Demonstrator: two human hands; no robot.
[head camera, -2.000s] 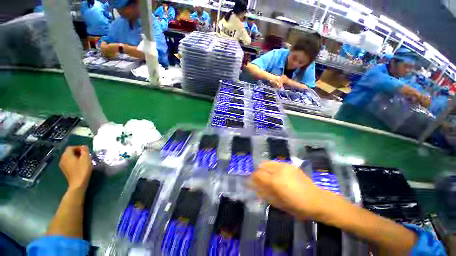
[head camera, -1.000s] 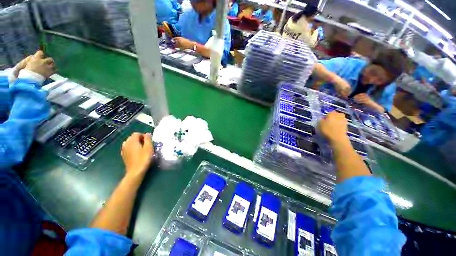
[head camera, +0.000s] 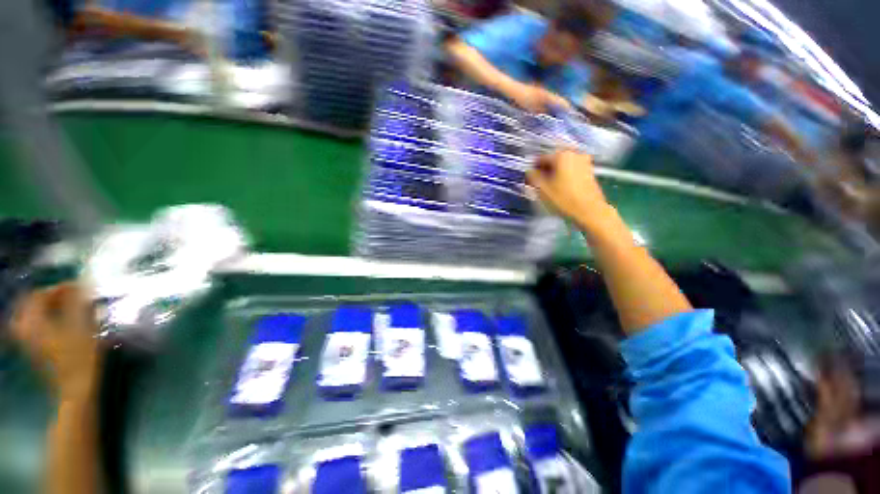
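Observation:
A clear phone tray (head camera: 386, 420) lies in front of me. Its pockets hold blue phones (head camera: 402, 347) face down with white labels. Beyond it stands a stack of filled trays (head camera: 449, 232) with keypad phones on top. My right hand (head camera: 567, 178) is at the right edge of that stack, fingers curled; whether it grips the edge is unclear. My left hand (head camera: 58, 323) is at the far left beside the crumpled clear bags (head camera: 159, 260), blurred, and its hold cannot be made out.
A green conveyor (head camera: 222, 183) with a pale edge rail (head camera: 289, 265) runs beyond the tray. Another tray stack (head camera: 357, 58) stands behind it. Blurred black trays (head camera: 598, 347) lie at right. People in blue work across the line, and part of a hand (head camera: 838, 405) shows far right.
The view has swung right. Two seconds ago a tray of keypad phones lay in front; now it is the labelled tray. My right hand has moved from over the stack to its right edge.

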